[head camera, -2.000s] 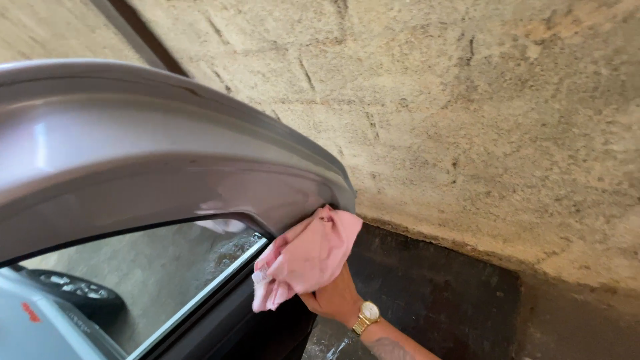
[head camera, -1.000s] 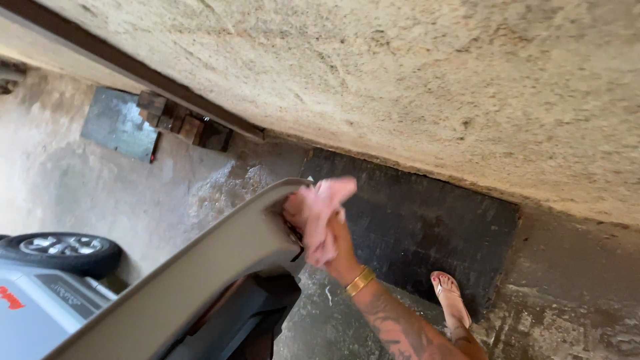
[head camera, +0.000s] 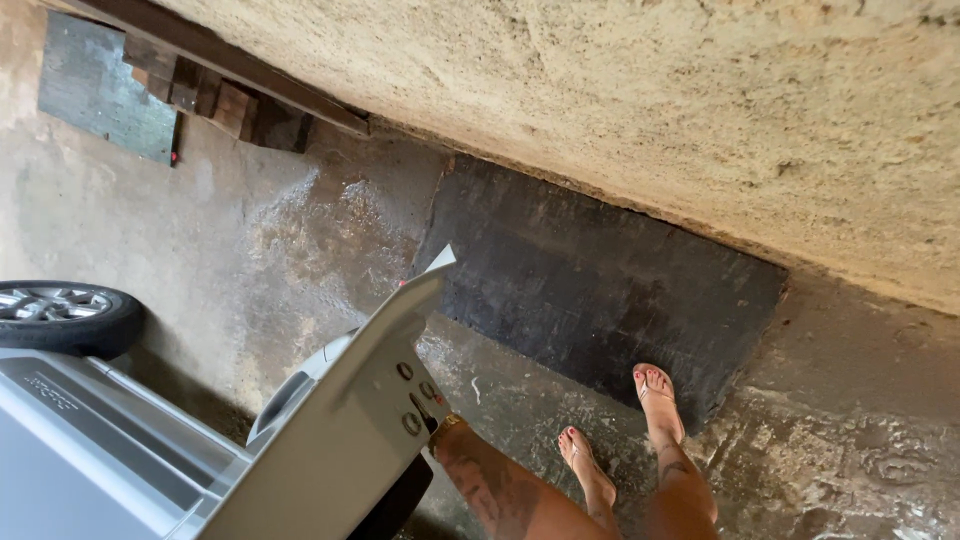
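Note:
A silver car door (head camera: 337, 405) stands at the lower left, its painted edge showing round plugs and a dark latch slot. My left forearm (head camera: 495, 480), tattooed, reaches up to this edge from the bottom. A gold-coloured watch band (head camera: 446, 429) lies at the wrist, against the door edge. The left hand itself is hidden behind the door, so what it holds or touches does not show. No pink cloth is visible now. My right hand is out of view.
A rough wall (head camera: 675, 112) runs along the upper right, with a dark mat (head camera: 585, 285) on the wet floor beside it. My sandalled feet (head camera: 656, 390) are at the lower right. A car wheel (head camera: 67, 315), a flat panel (head camera: 105, 90) and stacked blocks (head camera: 232, 112) are at left.
Earlier my left hand held a pink cloth against the upper corner of the door; now hand and cloth are out of sight behind the door edge. The view has swung down towards the floor.

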